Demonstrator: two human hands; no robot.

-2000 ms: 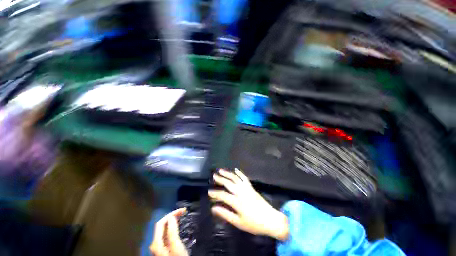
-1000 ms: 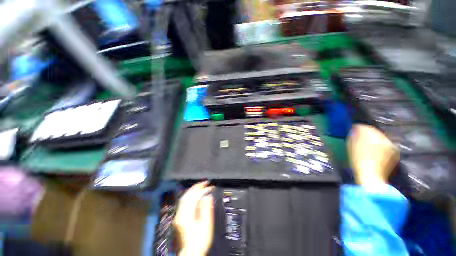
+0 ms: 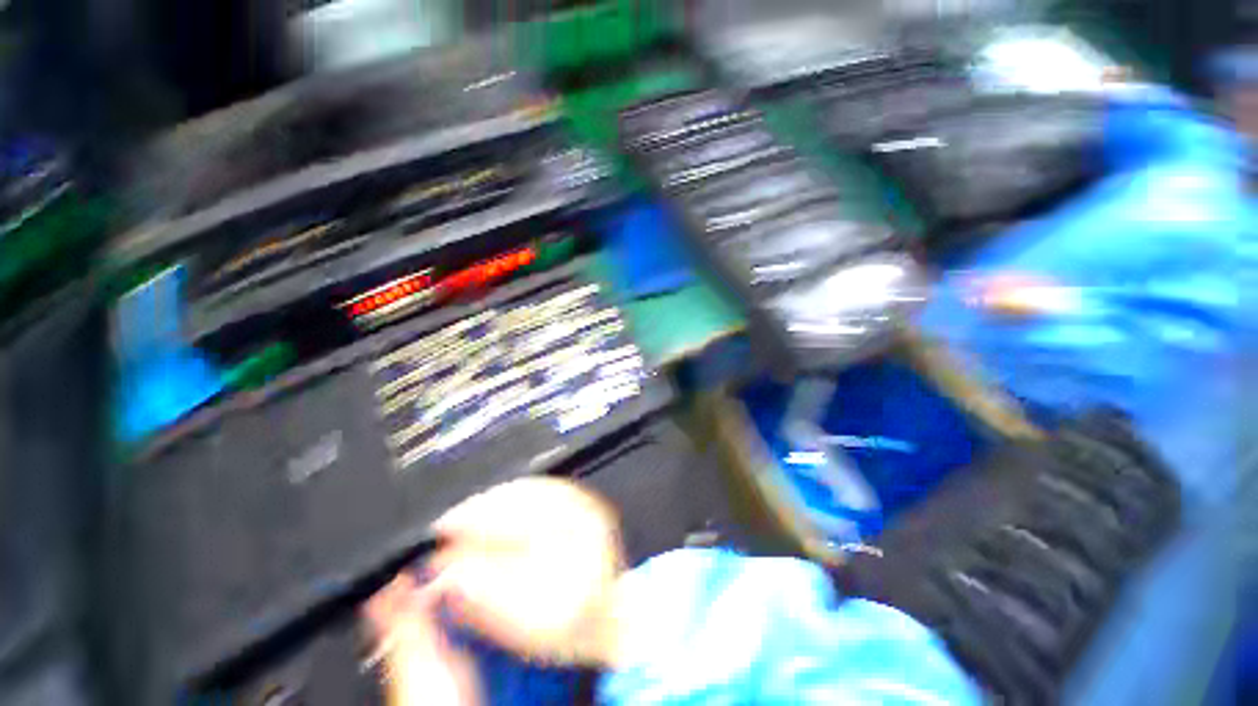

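Note:
The view is strongly blurred. My right hand (image 3: 531, 568), with a light blue sleeve, is low in the middle, just in front of the parts tray. Its fingers curl down at the left over a dark blue thing (image 3: 517, 676) whose shape I cannot make out. My left hand (image 3: 411, 648) is partly cut off by the bottom edge and meets the right hand's fingertips. What either hand grips is hidden by blur. The black parts tray (image 3: 228, 510) holds many small pale and bluish pieces (image 3: 517, 366) in its right part and one small piece at left.
The press (image 3: 373, 207) with glowing red digits (image 3: 442, 283) stands behind the tray, a blue holder (image 3: 163, 352) at its left. A carton lined with blue (image 3: 897, 428) holds clear strips. Foam trays (image 3: 773, 207) run along the right. Another person's blue sleeve (image 3: 1145, 207) reaches in at right.
The view has swung right. My right hand has come from the right-hand foam tray to the front of the parts tray, where it meets my left hand. The carton and another person now show.

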